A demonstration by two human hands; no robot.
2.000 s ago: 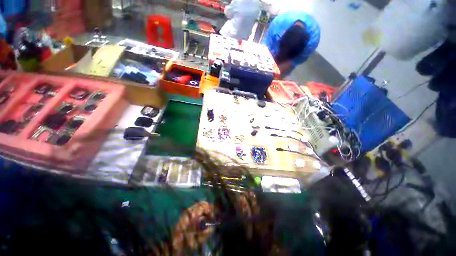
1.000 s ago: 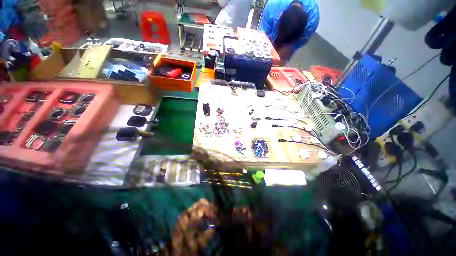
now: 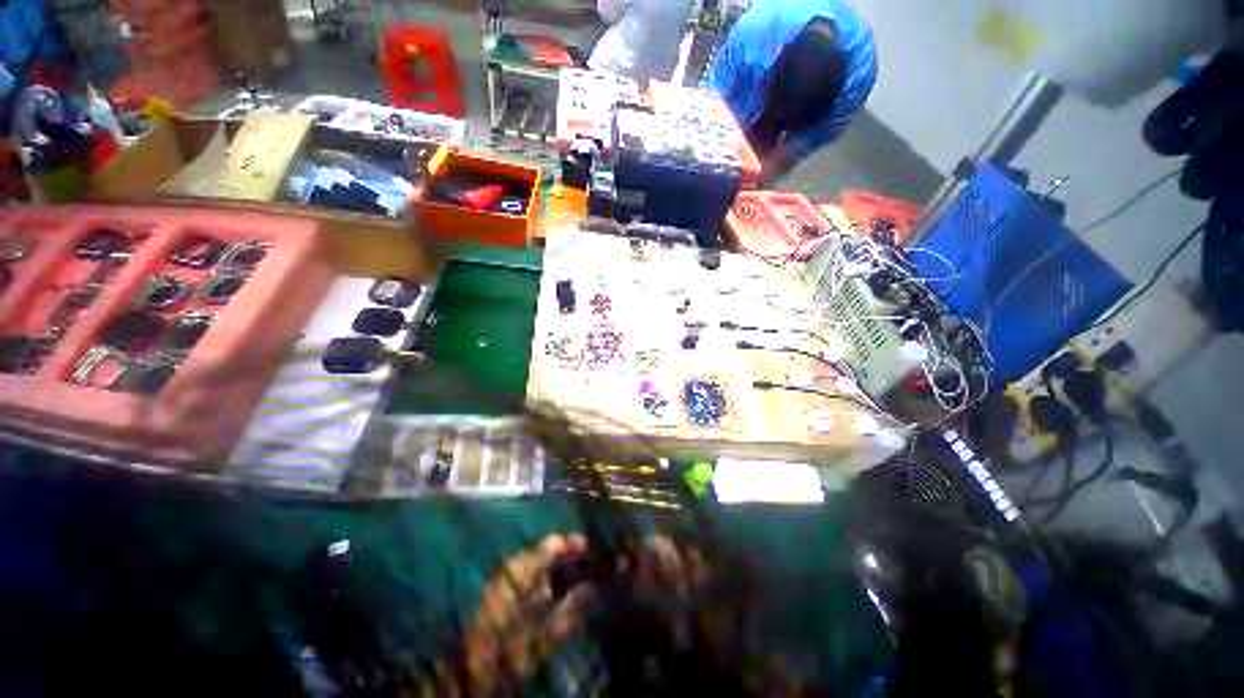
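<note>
My left hand (image 3: 525, 614) and my right hand (image 3: 669, 573) are close together over the green mat (image 3: 409, 545) at the bottom of the view. Dark strands of hair hang in front and blur both. A small dark thing (image 3: 573, 573) shows between the fingers, seemingly a watch body. My left hand's fingers curl around it. My right hand is mostly hidden in shadow and hair, so its grip cannot be made out.
Behind the hands are a parts organizer (image 3: 471, 457), thin sticks (image 3: 621, 480), a green-capped bottle (image 3: 699, 477) and a white block (image 3: 768, 481). Beyond are a parts board (image 3: 778, 423), green bin (image 3: 480, 334) and pink foam tray (image 3: 293, 293). A black fan (image 3: 921, 480) stands right.
The view has shifted slightly. The fingers have changed position, and the dark thing between them shows more clearly. The bench objects keep their places.
</note>
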